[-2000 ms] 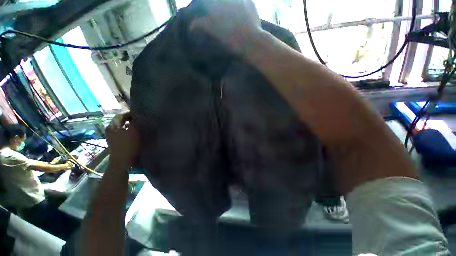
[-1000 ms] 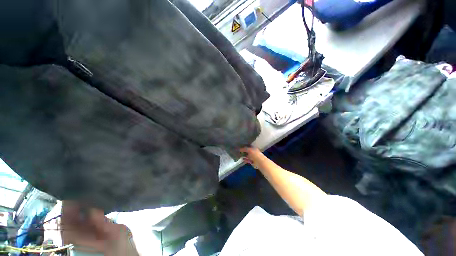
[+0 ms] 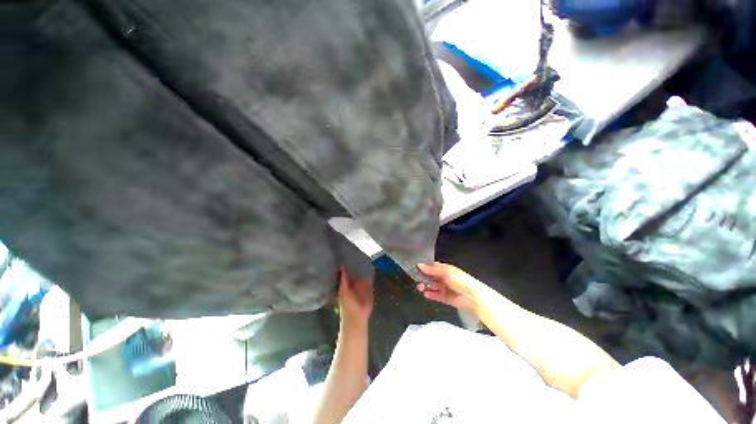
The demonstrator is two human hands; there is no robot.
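Observation:
A large grey mottled jacket [image 3: 249, 149] hangs in front of me, close to the camera, with its dark zip line running diagonally down to the hem. My right hand [image 3: 443, 284] pinches the hem corner on the right side of the zip opening. My left hand [image 3: 355, 294] is at the hem on the other side of the opening; its fingers are partly hidden behind the cloth. The two hem edges are a little apart, with a pale strip and dark floor showing between them. The upper part of the jacket is out of the picture.
A steam iron [image 3: 524, 112] rests on crumpled pale cloth at the table end, with dark hoses rising from it. A heap of grey mottled garments [image 3: 680, 190] lies at the right. A round dark grille [image 3: 184, 411] shows at the bottom left.
My left hand has moved from the jacket's lower left side to the hem beside the zip opening. My right hand still holds the hem corner. The jacket fills more of the view's top.

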